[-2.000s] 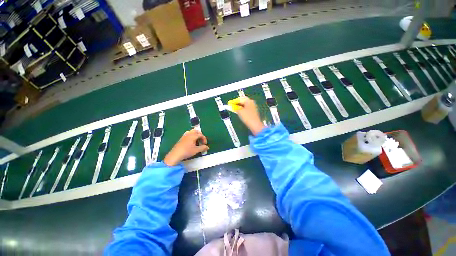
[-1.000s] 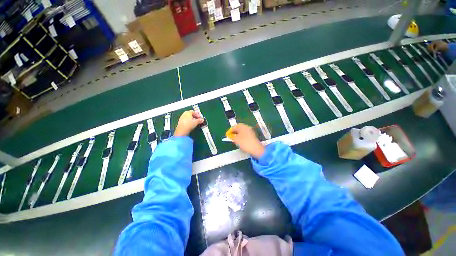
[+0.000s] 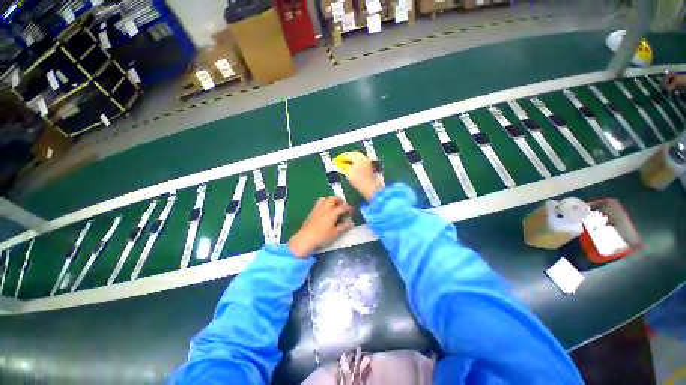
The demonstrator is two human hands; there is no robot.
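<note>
Smartwatches with pale straps and small dark faces lie in a row across the green belt. My right hand [image 3: 359, 174] pinches a small yellow item [image 3: 347, 160] at the upper part of one watch [image 3: 333, 177], near its dark face. My left hand [image 3: 322, 225] is at the lower end of that same watch, by the near rail. Its fingers are curled at the strap end; whether they grip the strap is hidden. Another watch [image 3: 413, 156] lies to the right, and two watches [image 3: 280, 194] lie close together to the left.
A crinkled clear film heap [image 3: 344, 289] lies on the bench before me. At right are a tan box [image 3: 543, 228] with a white roll, a red tray [image 3: 634, 244] with white wipes, a white card [image 3: 565, 275] and a tan container [image 3: 662, 167]. Another person's hand [image 3: 672, 83] shows at far right.
The watches have shifted right in the picture. My left hand moved from a watch's top down to a strap's lower end. My right hand moved up with the yellow item.
</note>
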